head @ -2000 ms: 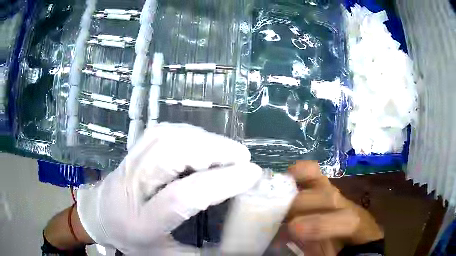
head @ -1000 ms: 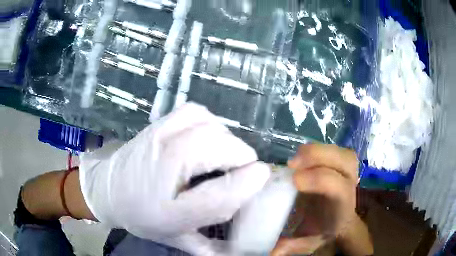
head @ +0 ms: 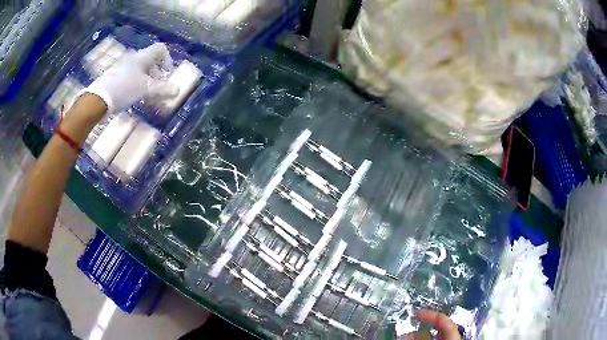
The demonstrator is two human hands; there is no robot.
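Observation:
My left hand [head: 133, 76], in a white glove, is at the upper left with its fingers on a white block [head: 184, 81] in a clear tray with pockets [head: 193, 109]. More white blocks [head: 135, 149] lie in that tray. My right hand [head: 437, 323], bare, is at the bottom edge and mostly cut off; whether it holds anything is unclear. A large clear tray [head: 373, 206] in the middle holds rows of thin rod parts [head: 313, 178] with white sleeves and long white ends.
White slips [head: 522, 285] are heaped in a blue basket at the lower right. A big clear bag of cream pieces [head: 459, 60] stands at the back. A dark phone with a red edge [head: 518, 166] and a white sheet stack [head: 586, 259] are at right. A blue basket [head: 113, 269] is below the bench.
The view has swung left and back. My left hand has moved from the front to the upper-left tray, away from my right hand. The white unit between my hands no longer shows there.

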